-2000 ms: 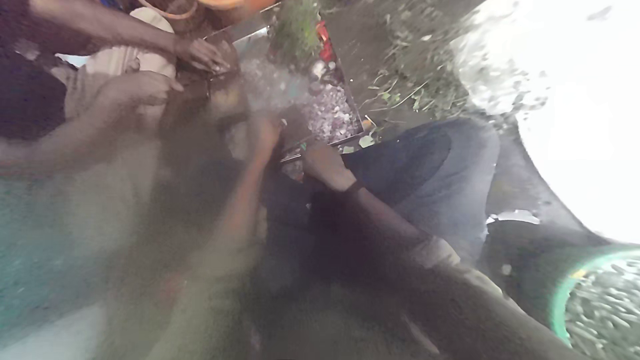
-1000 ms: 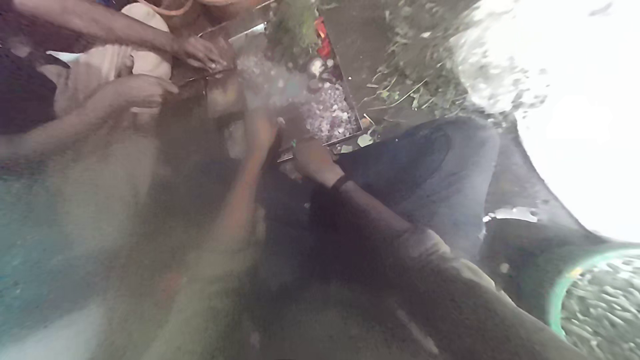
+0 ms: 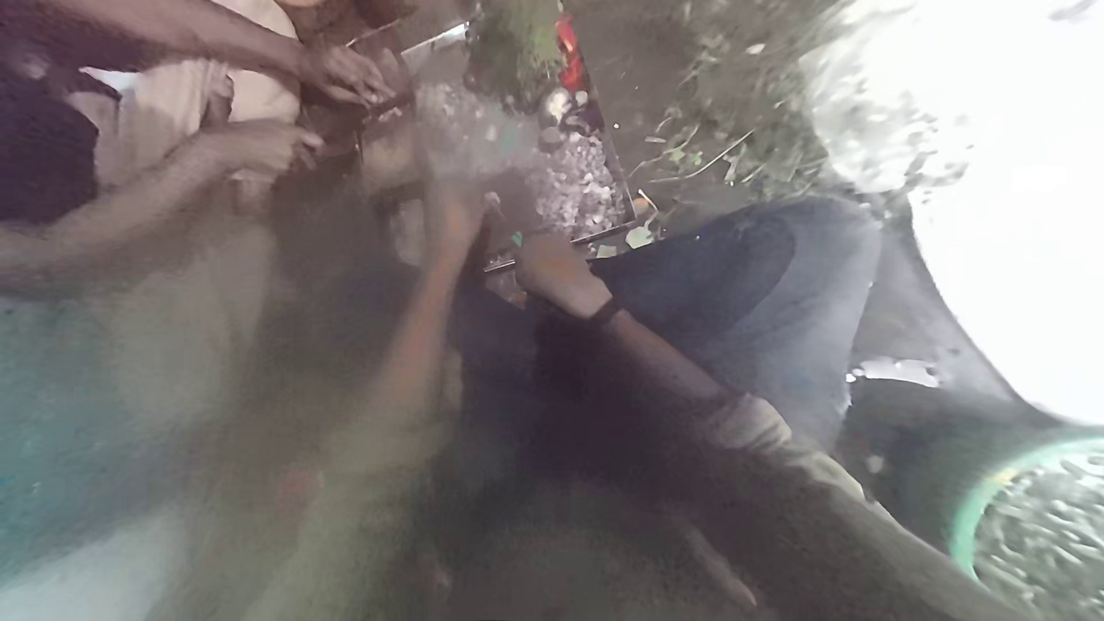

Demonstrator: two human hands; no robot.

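The view is hazy and blurred. My left hand [image 3: 455, 211] is at the near left part of a shallow tray [image 3: 623, 185]; its fingers are too blurred to make out. Close by on the right, my right hand [image 3: 561, 272], with a dark band at the wrist, is at the tray's near edge. Its fingers point away from me and are mostly hidden. A small green bit shows at its fingertips. Pale, purplish chopped pieces [image 3: 580, 177] fill the tray's right part. Leafy greens [image 3: 517, 52] and a red item [image 3: 569, 53] lie toward its far end.
At the upper left are another person's two hands [image 3: 345, 76], [image 3: 267, 147], one by the tray's left side. Stems and leaves [image 3: 733, 147] are strewn right of the tray. A green-rimmed round container [image 3: 964, 526] with many small pieces stands lower right. A bright white sheet [image 3: 1018, 259] lies at the right.
My right hand has shifted slightly to the left along the tray's near edge. The other person's hands stay in about the same place.
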